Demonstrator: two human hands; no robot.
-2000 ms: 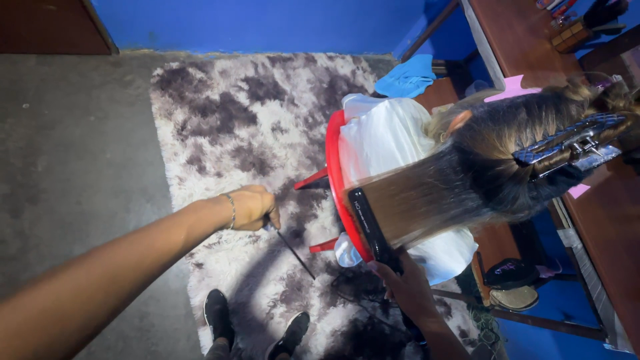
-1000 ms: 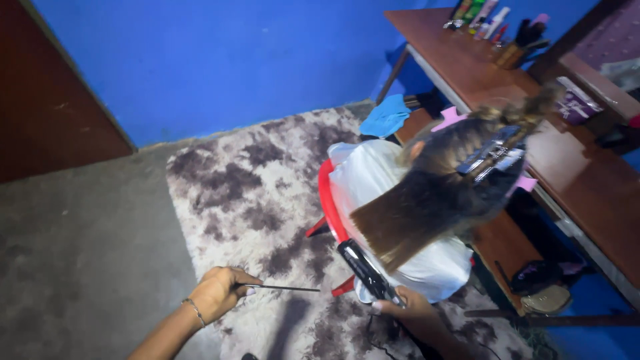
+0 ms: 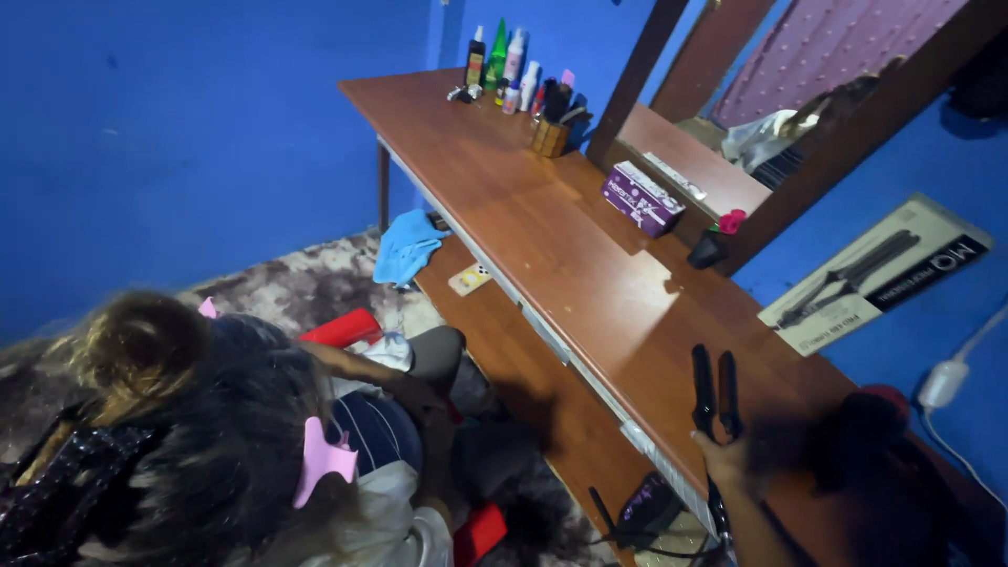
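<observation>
A black hair straightener [image 3: 718,394] with its plates apart is in my right hand [image 3: 726,465], over the near right part of the wooden dressing table [image 3: 504,228]. My left hand is outside the view. At the lower left is the head of a seated person, with part of the hair [image 3: 228,441] hanging dark and loose and a lighter bun [image 3: 146,346] on top. A pink hair clip [image 3: 324,463] sits at the side of the hair, and a dark glossy clip [image 3: 71,480] holds hair at the left edge.
Bottles [image 3: 498,59] and a wooden holder [image 3: 550,137] with brushes stand at the table's far end. A purple box [image 3: 642,198], a framed mirror [image 3: 709,118] and a hair-tool box [image 3: 878,272] line the wall side. A blue cloth [image 3: 409,246] hangs over the lower shelf [image 3: 453,315].
The view has swung far toward the dressing table. My right hand has moved the straightener from beside the hair to over the table. My left hand, with a thin comb-like tool, has left the view.
</observation>
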